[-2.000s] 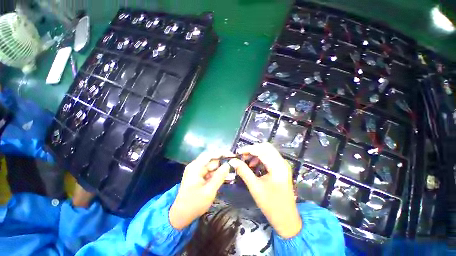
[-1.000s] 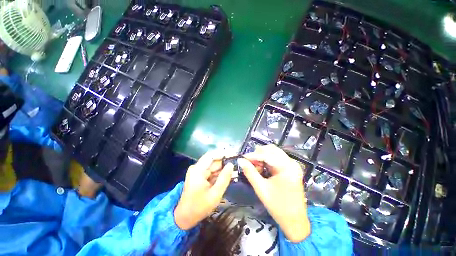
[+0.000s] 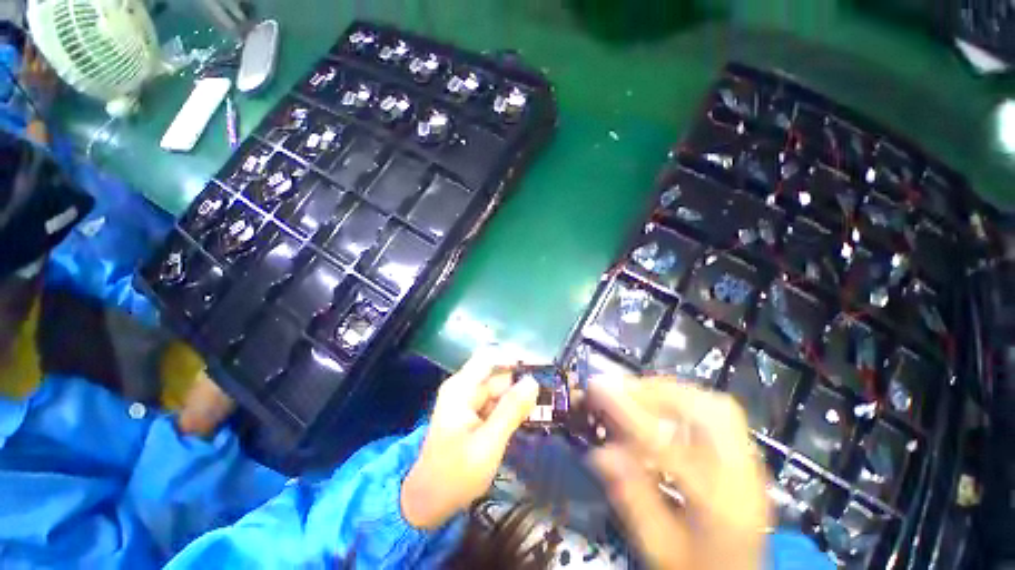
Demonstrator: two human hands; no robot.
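Observation:
A small black module (image 3: 543, 403) with a white patch is held between the fingertips of my left hand (image 3: 465, 436), low in the middle of the view. My right hand (image 3: 690, 468) is blurred, just right of the module and over the near left part of the component tray; whether it holds anything cannot be told. The black component tray (image 3: 729, 208) has small clear-grey pieces with thin red wires in its pockets. The black blister tray (image 3: 436, 208) on the left has modules in its far and left pockets and one in a near right pocket.
Green mat (image 3: 595, 167) shows between the trays. A pale green fan (image 3: 95, 45), a white flat object (image 3: 196, 114) and a grey oval object (image 3: 258, 56) stand at the far left. A person in a blue smock (image 3: 67, 468) sits at the left. More trays lie at the far right.
My right hand has come away from the module to the right and is blurred. My left hand keeps the module, whose white patch now shows. The whole view has shifted.

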